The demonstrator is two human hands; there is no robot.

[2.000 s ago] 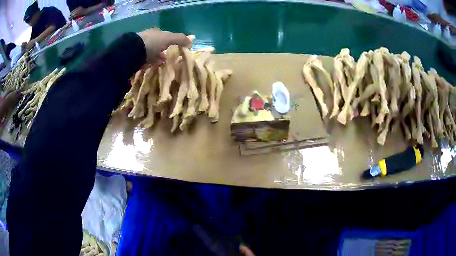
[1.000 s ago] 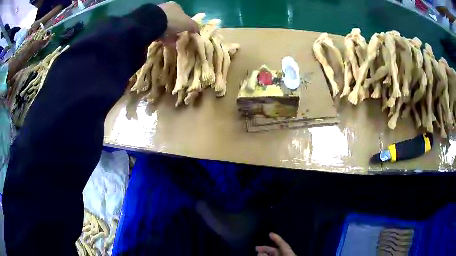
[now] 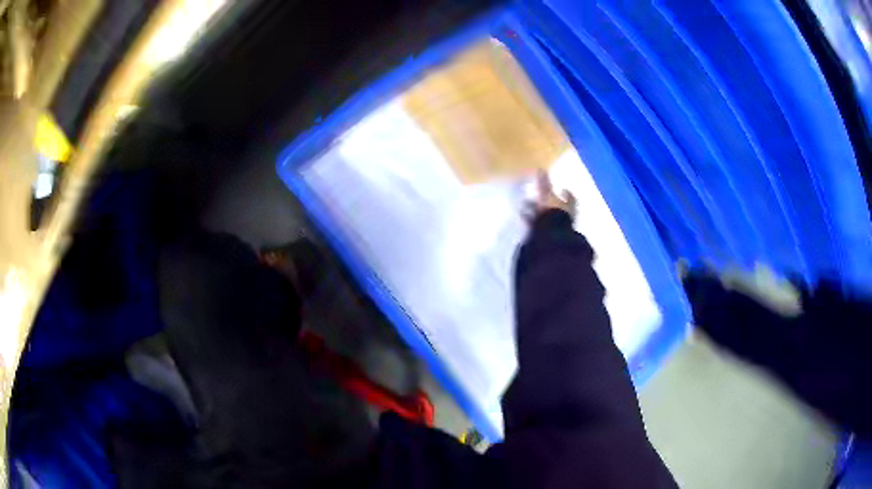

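A blue crate point(image 3: 352, 250) with a white liner point(image 3: 430, 224) lies below the table. Blurred tan parts point(image 3: 488, 110) lie packed together at its far end. My right hand point(image 3: 550, 202), in a dark sleeve, reaches into the crate. Its fingers are at the near edge of the tan parts. Blur hides whether it holds anything. My left hand cannot be made out.
The tan table edge point(image 3: 57, 224) curves along the left, with a blurred black and yellow tool point(image 3: 52, 138) on it. Ribbed blue crate walls point(image 3: 660, 124) stand at the right. A dark shape point(image 3: 774, 334) and a red object point(image 3: 368, 382) lie low in view.
The view has swung right and down from the table to the crate. My right hand has moved into the crate. My left arm and the leg rows have left the view.
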